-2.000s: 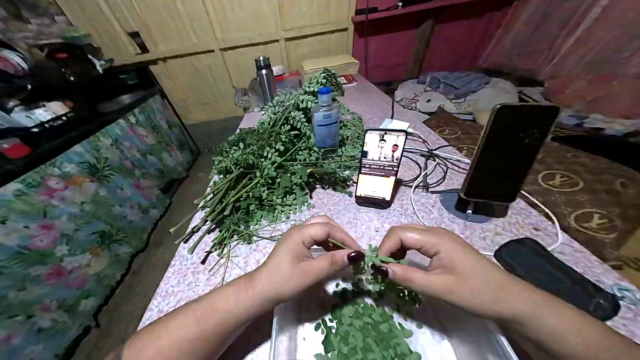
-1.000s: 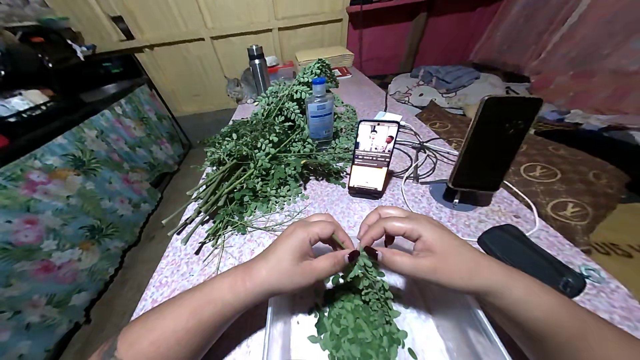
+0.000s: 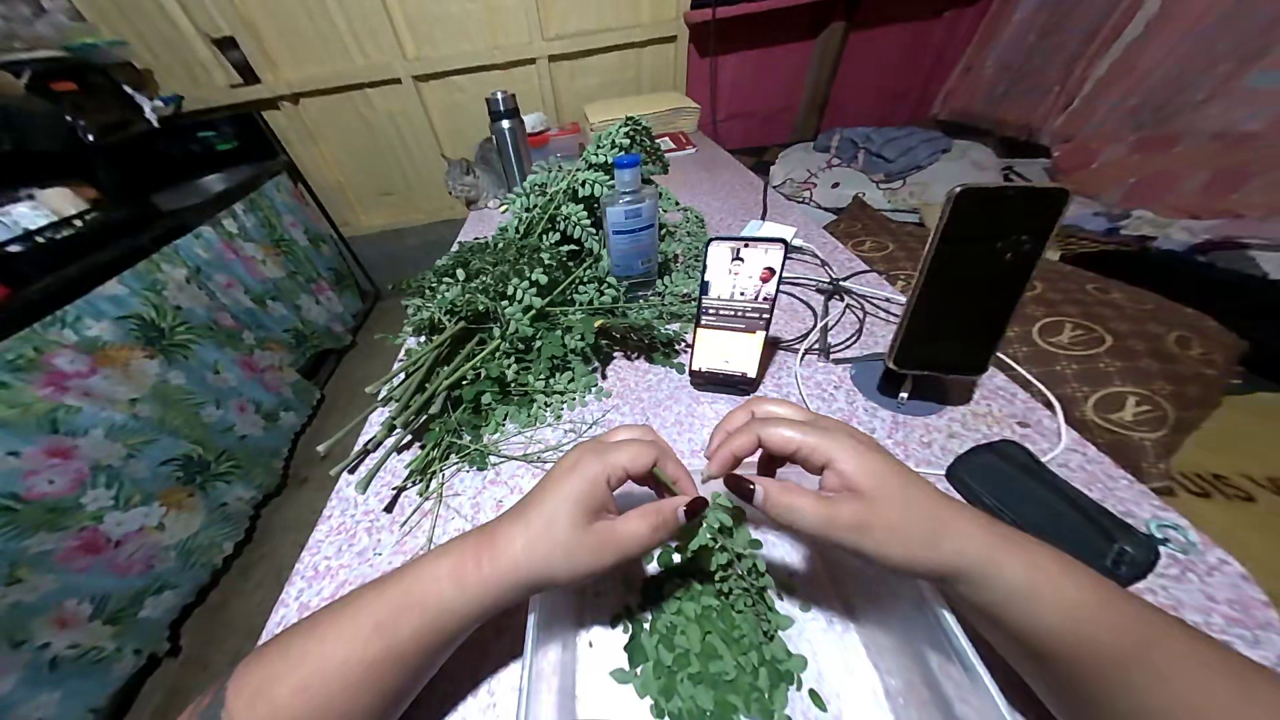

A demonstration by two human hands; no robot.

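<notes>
My left hand (image 3: 625, 505) pinches the green stem of a small leafy sprig (image 3: 728, 540) between thumb and fingers. Close to its right is my right hand (image 3: 815, 480), thumb and forefinger apart near the sprig's top; whether it touches a leaf is unclear. Beneath both hands a clear plastic tub (image 3: 960, 640) holds a heap of loose small green leaves (image 3: 690, 650). Beyond my left hand lies a large bundle of leafy branches (image 3: 520, 300), its cut stems (image 3: 420, 400) pointing toward the near left.
A lit smartphone (image 3: 738, 315) stands past the tub, beside a clear bottle with a blue cap (image 3: 632, 230). Right of it are cables (image 3: 825, 310), a dark phone on a stand (image 3: 975, 285) and a black case (image 3: 1050, 510). A steel flask (image 3: 508, 140) and a cat (image 3: 475, 180) are at the back.
My right hand's fingers have parted slightly from the left hand's; a second ago the fingertips of both met over the sprig.
</notes>
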